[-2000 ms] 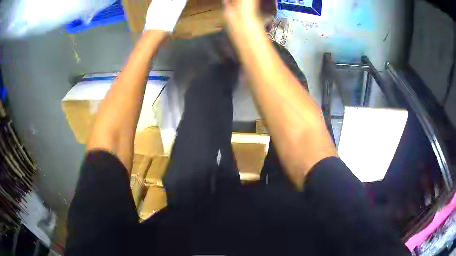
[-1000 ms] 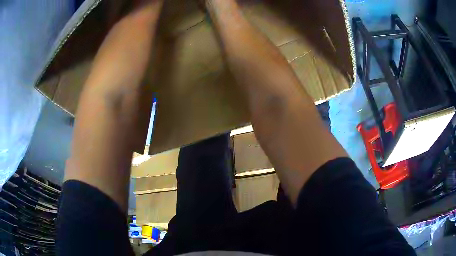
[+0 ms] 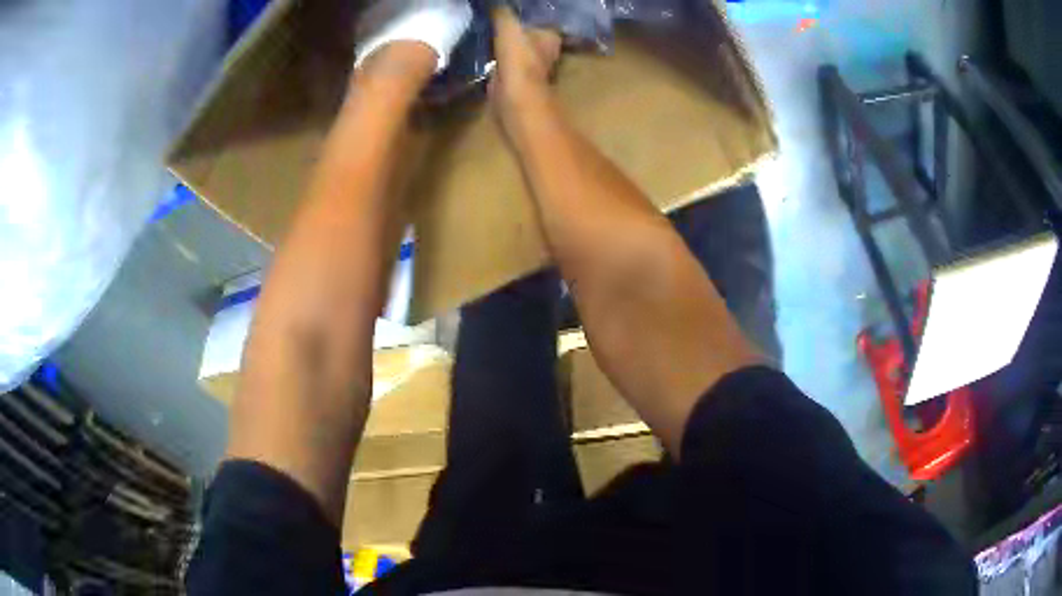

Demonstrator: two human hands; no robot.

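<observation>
A large open brown carton (image 3: 629,128) stands in front of me at the top of the view, its near flap hanging down. Both my arms reach into it. My left hand (image 3: 417,33), in a white glove, is at a dark, shiny plastic-covered bundle (image 3: 571,18) inside; its fingers are hidden or blurred. My bare right hand (image 3: 522,56) is beside the same bundle, its fingers partly hidden, so its hold cannot be told.
A large whitish plastic bag (image 3: 82,151) fills the upper left. Small cartons (image 3: 396,501) are below beside my legs. Dark stacked parts (image 3: 93,477) lie lower left. On the right are a white board (image 3: 984,314), a dark metal frame (image 3: 891,215) and a red stool (image 3: 932,437).
The open carton sits higher in view and its inside shows more. My hands and the dark plastic-covered bundle have come into sight. The whitish bag takes up more of the left side.
</observation>
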